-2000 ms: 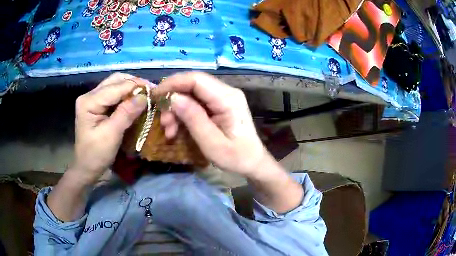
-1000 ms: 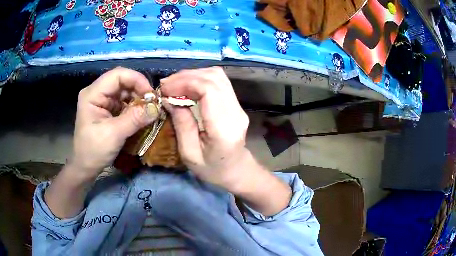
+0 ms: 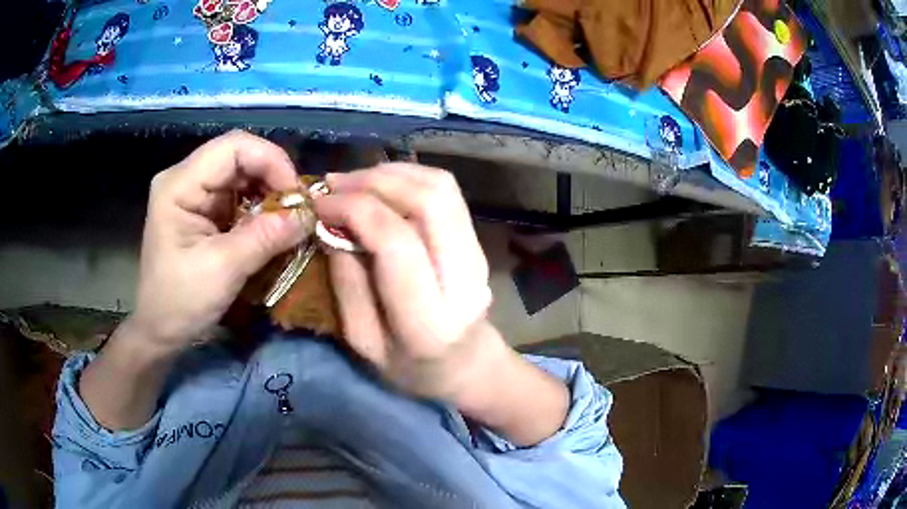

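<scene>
A brown fuzzy fabric piece [image 3: 310, 298] hangs between my hands above my lap. A pale zipper strip [image 3: 290, 275] slants down along it. My left hand [image 3: 214, 234] pinches the fabric's top edge at the zipper end between thumb and fingers. My right hand [image 3: 408, 258] is closed at the same spot, its fingertips at small gold-coloured hardware [image 3: 316, 189]. A heart charm with a white border [image 3: 334, 237] shows edge-on under my right fingers, partly hidden. How the charm and hardware are joined cannot be told.
A table with blue cartoon-print cloth [image 3: 398, 84] lies ahead. Heart charms [image 3: 244, 12] are at its upper left. Brown pieces [image 3: 646, 40] and an orange wavy-patterned sheet [image 3: 741, 84] are at the upper right. A cardboard box [image 3: 656, 418] stands at the lower right.
The charm showed above my right thumb a second ago; now it hangs lower, beneath my right fingers. My right hand has closed in at the zipper end. The view has shifted slightly.
</scene>
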